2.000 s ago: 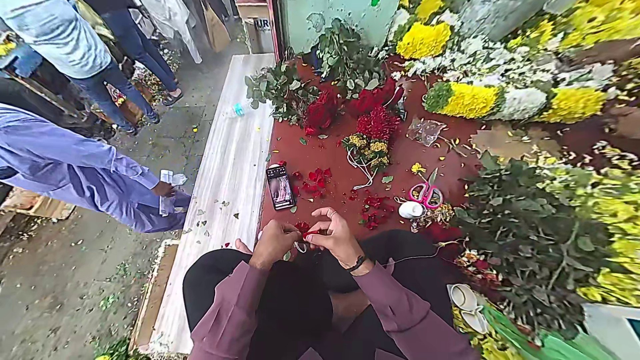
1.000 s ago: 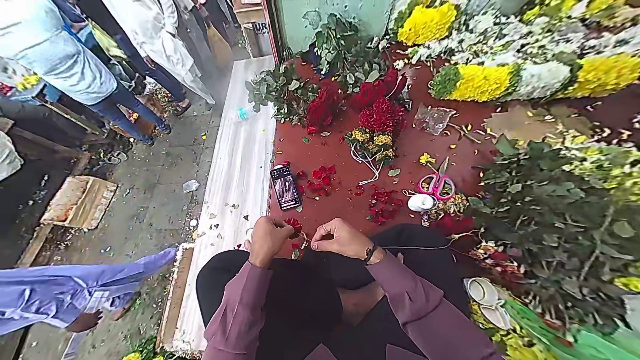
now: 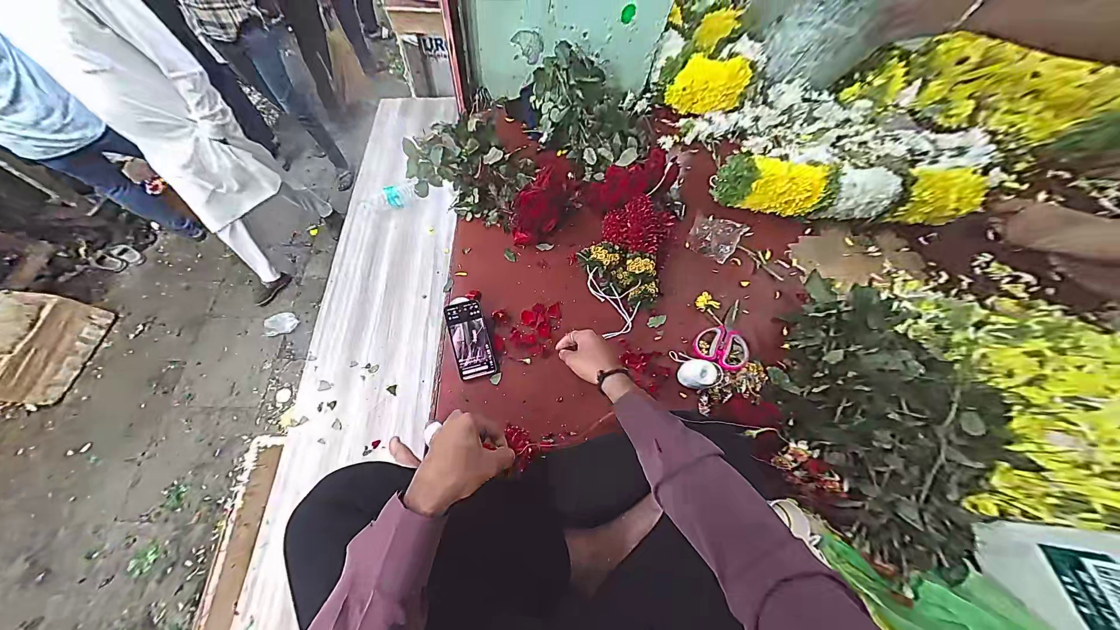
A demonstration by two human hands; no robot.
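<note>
My left hand [image 3: 461,457] is closed on a small bunch of red petals [image 3: 521,444] over my lap; a thin thread runs from it to the right. My right hand [image 3: 588,354], fingertips pinched, is raised over the red surface [image 3: 560,402], beside scattered red petals [image 3: 535,324]; whether it grips the thread, I cannot tell. Right of it lie a white thread spool [image 3: 698,374] and pink-handled scissors [image 3: 721,347]. A smartphone [image 3: 471,339] with a lit screen lies to the left. Farther back is a red and yellow flower garland [image 3: 637,229] with white strings.
Red roses [image 3: 540,206] with leafy stems lie at the back. Yellow and white flower garlands [image 3: 787,185] stretch across the back right. Leafy stems [image 3: 884,411] are heaped at the right. A white plank ledge [image 3: 372,289] borders the left, with people walking beyond it.
My hands were close together over my lap; now they are apart, the right one farther forward and the left one low with the red petals. The person in white has moved into fuller view.
</note>
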